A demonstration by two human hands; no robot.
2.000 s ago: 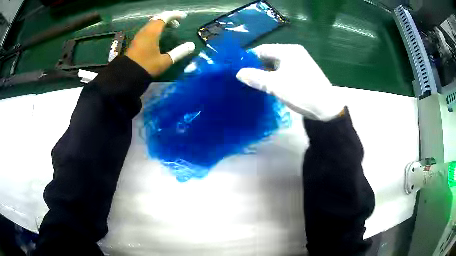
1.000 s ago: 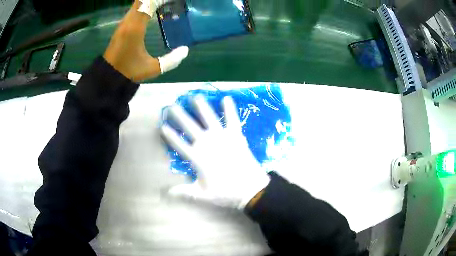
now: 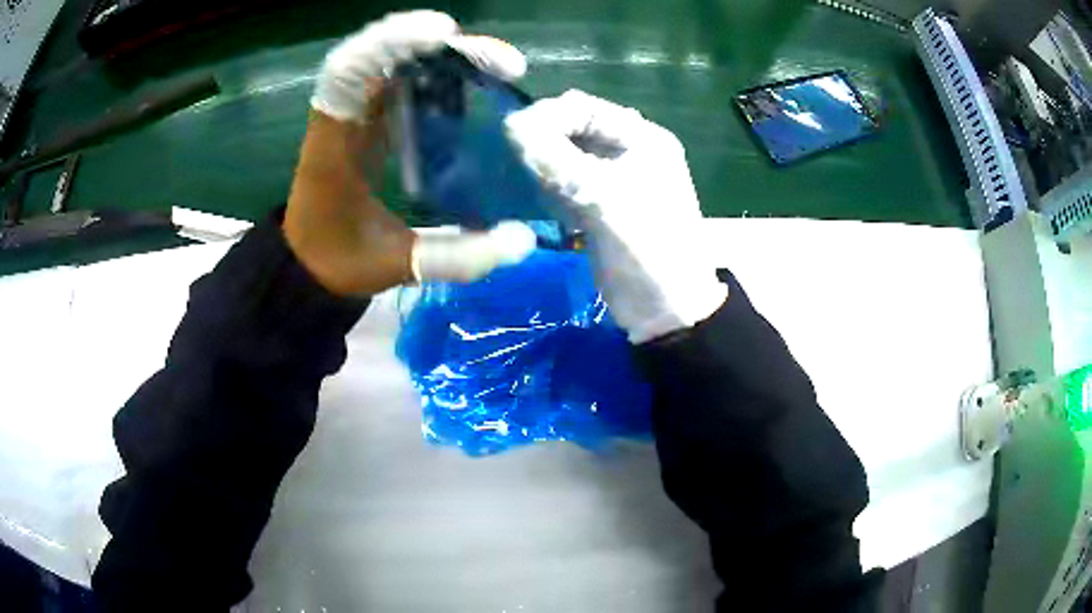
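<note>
My left hand (image 3: 359,180), with white coverings on its fingers, holds a dark phone middle frame (image 3: 473,144) by its edges, tilted above the belt's near edge. Its opening looks blue. My right hand (image 3: 623,198), in a white glove, is at the frame's right side with thumb and fingers pinched together. Whether it grips the frame or its film is hidden. A shiny blue heap of peeled film (image 3: 515,359) lies on the white ledge below both hands, partly covered by my right sleeve.
Another film-covered frame (image 3: 808,116) lies on the green belt (image 3: 647,48) at right. A dark bar (image 3: 132,117) and part of a stripped frame (image 3: 60,186) are at far left. A slotted duct (image 3: 970,120) and a green-lit signal light (image 3: 1074,401) stand at right.
My left hand has lifted the frame off the belt. My right hand has left the film heap and moved up to the frame. The other film-covered frame has moved left along the belt.
</note>
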